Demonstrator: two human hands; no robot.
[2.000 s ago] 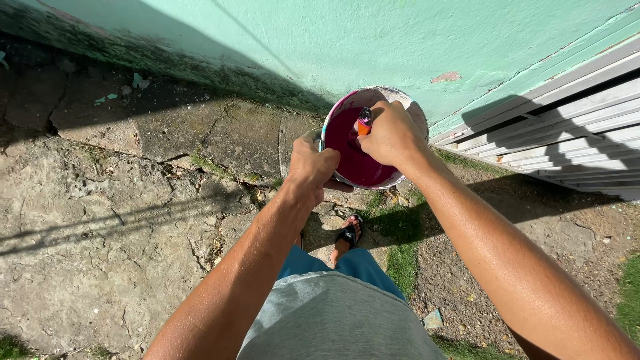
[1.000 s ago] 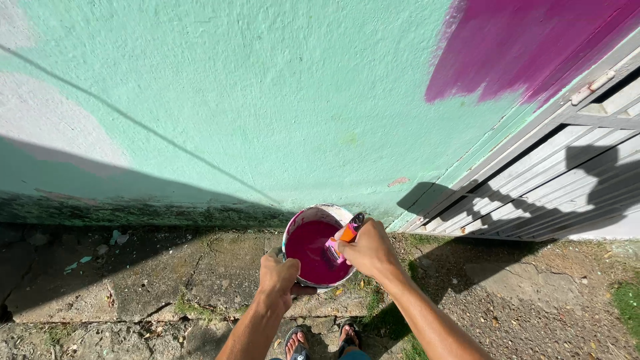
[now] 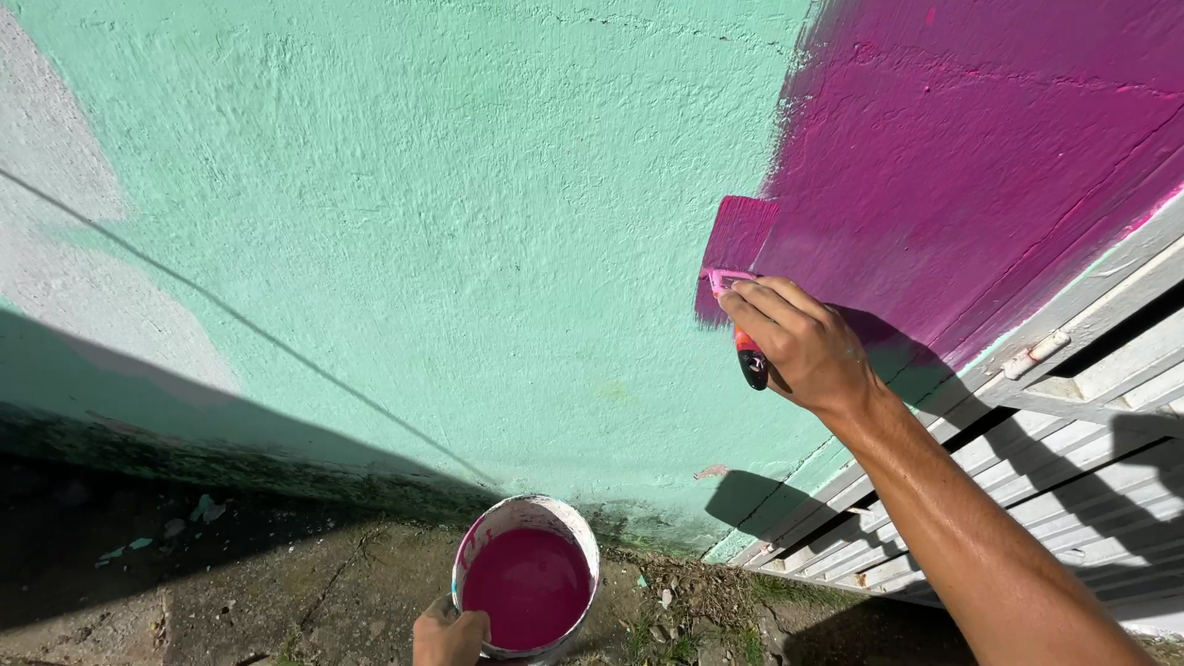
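Observation:
My right hand (image 3: 805,347) grips a flat paintbrush (image 3: 751,359) with a black and orange handle, its bristle end against the mint-green wall (image 3: 444,250). A fresh magenta stroke (image 3: 740,231) lies at the brush, beside a large magenta painted area (image 3: 953,176) on the wall's right. Low in the view, my left hand (image 3: 450,636) holds the rim of a white bucket (image 3: 592,564), thumb over the edge. Magenta paint (image 3: 527,587) is inside the bucket, and drips streak its inner wall.
A white slatted metal gate (image 3: 1091,462) with a hinge (image 3: 1036,354) stands right of the wall. Cracked concrete ground (image 3: 305,573), with grass tufts and paint flakes, runs along the wall's mossy base. A pale patch (image 3: 92,268) marks the wall at left.
My right hand has lifted the brush out of the bucket and up to the wall, where a new magenta stroke shows. My left hand stays on the bucket. The view has tilted up toward the wall.

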